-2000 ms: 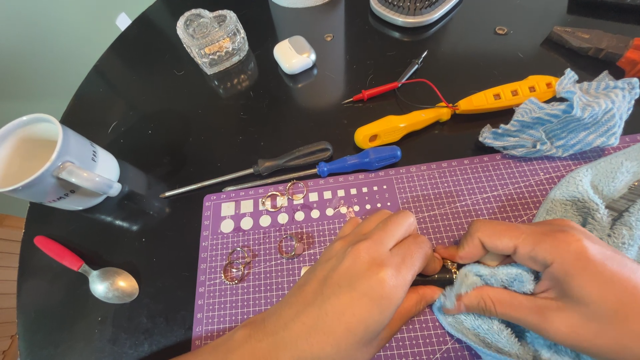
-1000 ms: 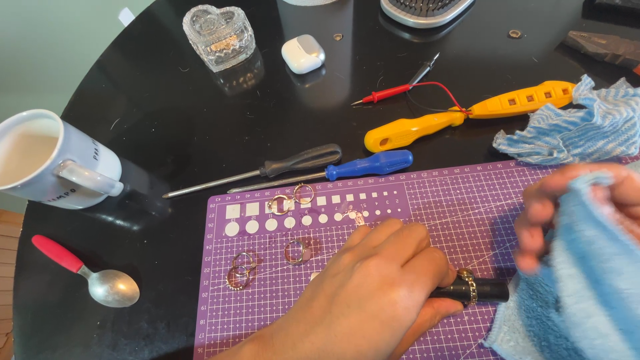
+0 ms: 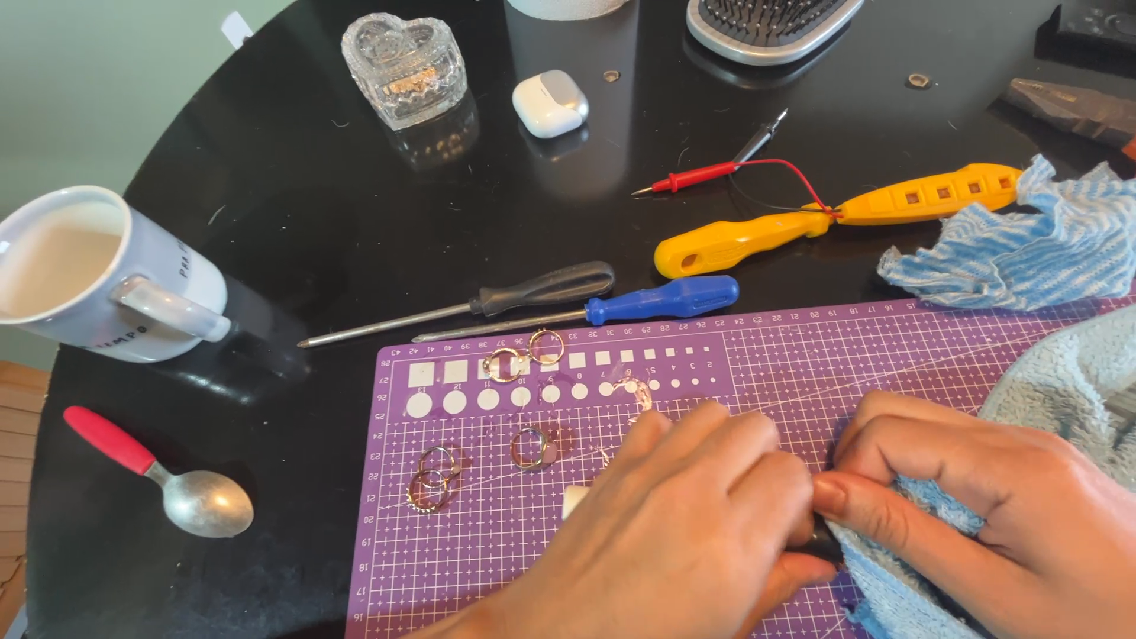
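Note:
My left hand is closed around a black rod, of which only a short piece shows below its fingers. Pressed up against it, my right hand pinches a light blue cloth over the rod's end. The gold ring on the rod is hidden now. Both hands are above a purple cutting mat. To their left on the mat lie several rings, among them a ring with a stone, a gold ring and a beaded ring. A small white piece peeks out beside my left hand.
Beyond the mat lie a blue screwdriver, a black screwdriver, a yellow tester and a striped cloth. A mug and a spoon are at left. Farther back are a glass box, earbud case, hairbrush and pliers.
A second ago my right hand held the cloth raised at the right, with the gold ring visible on the rod. It has come back against my left hand, with the cloth over the rod's end.

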